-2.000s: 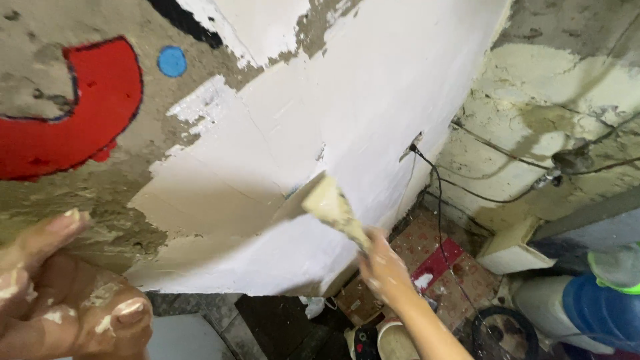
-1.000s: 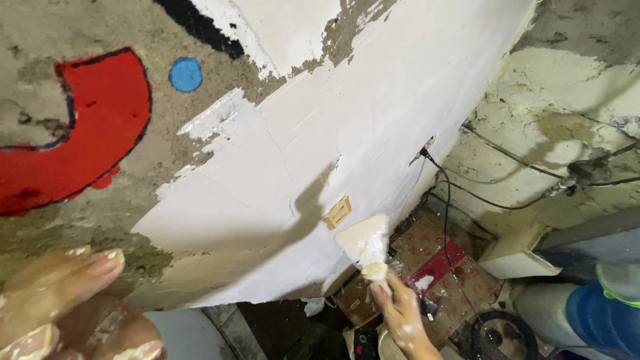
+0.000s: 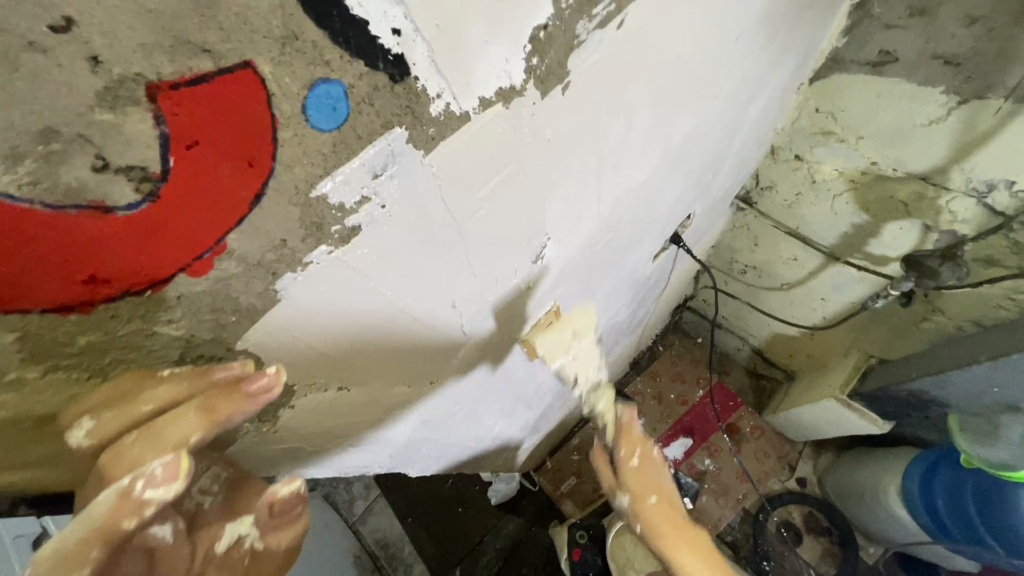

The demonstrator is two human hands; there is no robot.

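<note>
My right hand grips the handle of a putty knife, its blade coated with cream putty and held against or just over the wall. Beside the blade, a small tan rectangular patch shows on the wall, partly covered by the knife. Fresh white putty spreads over much of the wall; bare grey plaster with a red painted shape and a blue dot lies to the left. My left hand, smeared with putty, is raised at the lower left, its fingers apart and nothing seen in it.
A black cord hangs from a hole in the wall. Cables and a pipe fitting run along the right wall. Below are patterned cardboard, a tub, a dark ring-shaped object and a blue barrel.
The putty knife first moved down and right, uncovering the tan patch, and is now back up at that patch. The fingers of my left hand have shifted.
</note>
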